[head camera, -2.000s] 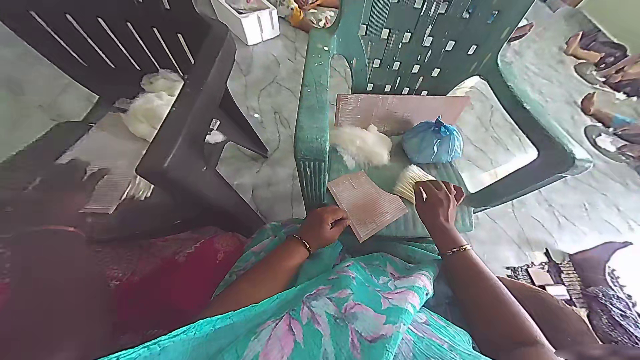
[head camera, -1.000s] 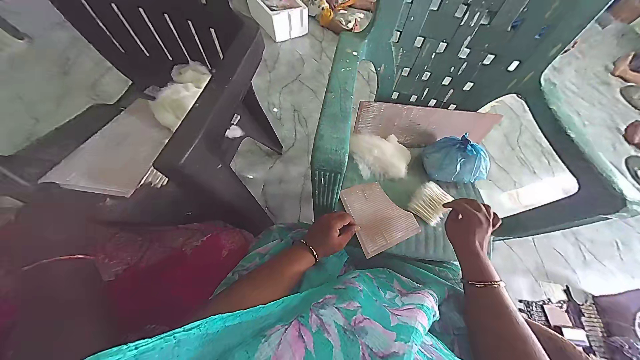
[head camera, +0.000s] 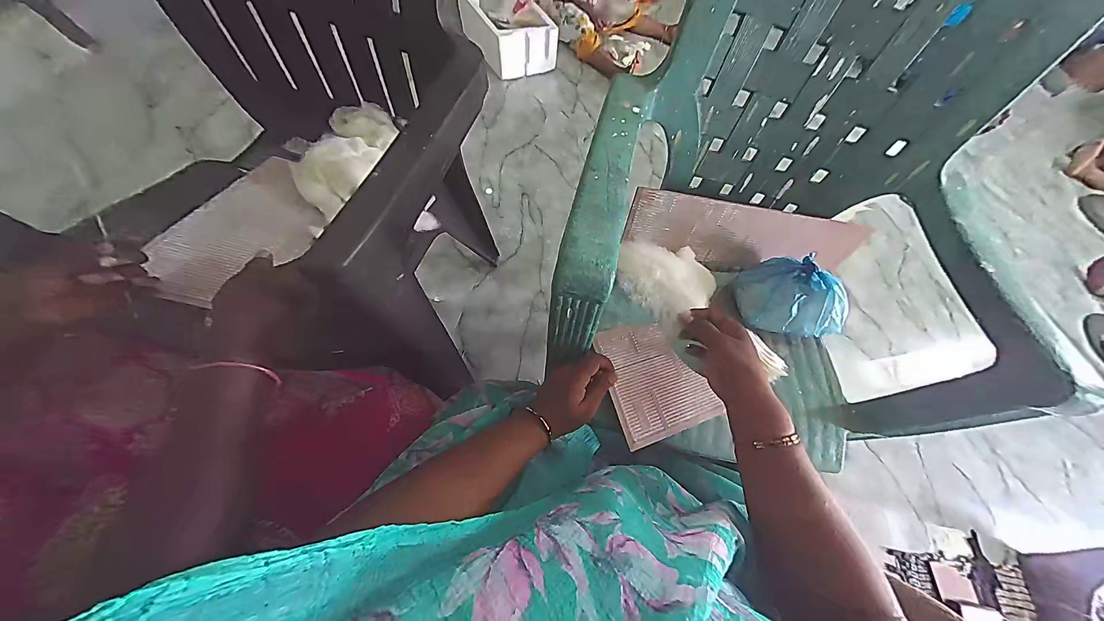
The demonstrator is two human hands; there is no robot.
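My left hand [head camera: 576, 395] pinches the left edge of a small ribbed board [head camera: 662, 388] at the front of a green plastic chair's seat [head camera: 811, 379]. Over the board's upper right, my right hand [head camera: 720, 345] has its fingertips at the lower edge of a tuft of white cotton-like fibre [head camera: 664, 274]. Partly behind that hand lies a bundle of thin cream-coloured sticks or wicks [head camera: 768, 355]. A tied blue plastic bag [head camera: 792, 296] rests beyond it. A larger pinkish board [head camera: 742, 226] lies at the back of the seat.
At the left, another person's hands [head camera: 259, 302] are at a ribbed board [head camera: 228, 228] on a dark plastic chair [head camera: 379, 207], with white fibre [head camera: 336, 172] beside them. A white box [head camera: 522, 47] stands on the marble floor [head camera: 517, 172]. The green chair's armrest [head camera: 599, 216] rises near my left hand.
My right hand has moved from the cream-coloured bundle up and left to the white fibre. My left hand stays at the small board. The neighbour's hands have come over their board.
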